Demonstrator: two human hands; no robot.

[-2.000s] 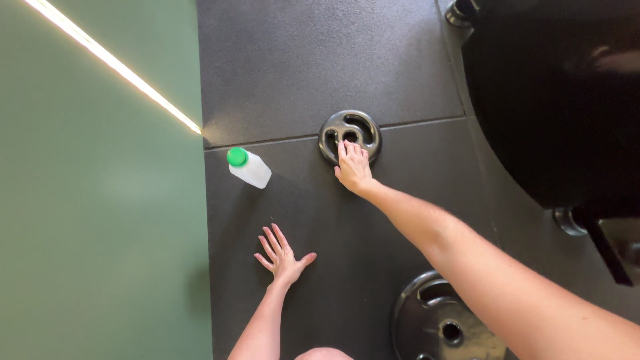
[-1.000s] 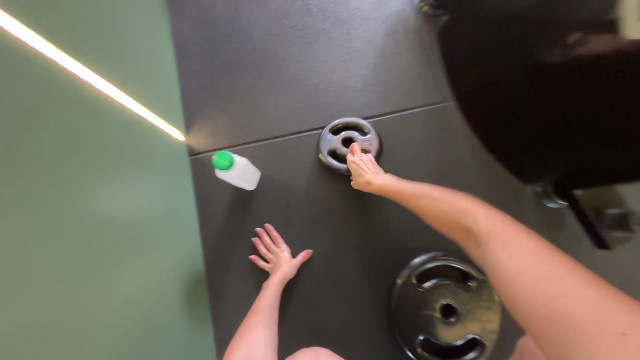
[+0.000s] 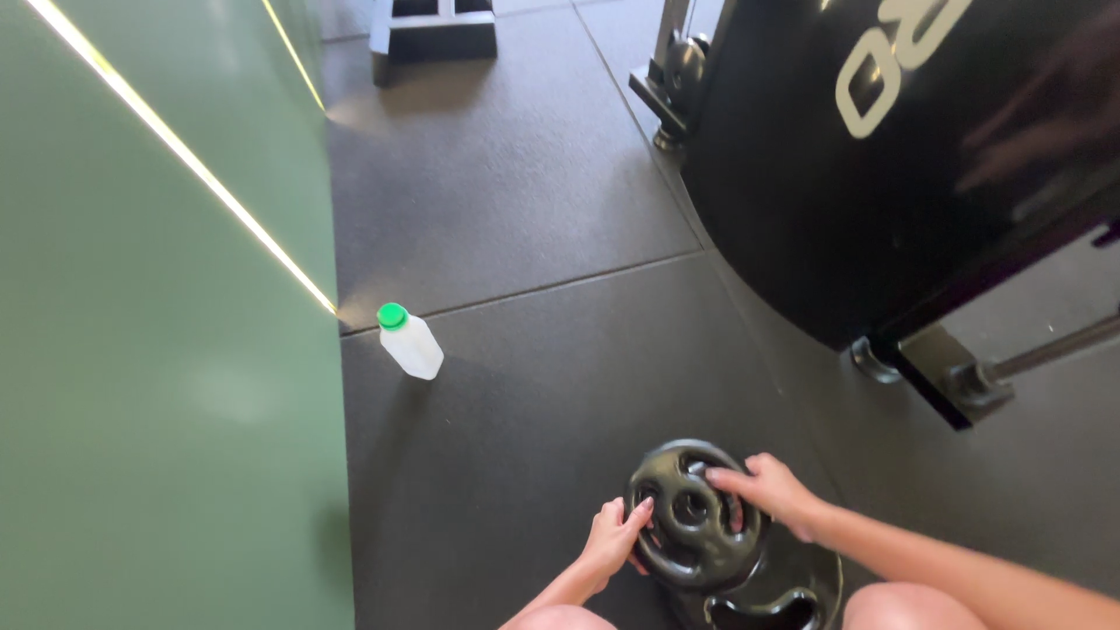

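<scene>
My left hand (image 3: 615, 540) grips the left rim of a black weight plate (image 3: 691, 547), its thumb at one of the slots. On the opposite side, my right hand (image 3: 770, 492) holds the same plate, with fingers through a slot. Beneath it and nearer to me lies a larger black weight plate (image 3: 827, 569), partly covered by the smaller one. Whether the two plates touch cannot be told. A white plastic bottle with a green cap (image 3: 413, 346) stands on the floor, left of and beyond my hands.
A green wall (image 3: 175, 367) with light strips runs along the left. A black gym machine (image 3: 822, 192) with metal feet stands at the right. At the top is the base of a metal frame (image 3: 437, 39). Dark rubber mats (image 3: 525, 394) cover the floor.
The smaller plate has moved from the floor near the mat seam to over the larger plate, close to me. My left hand, empty before, now grips it too. The view has shifted.
</scene>
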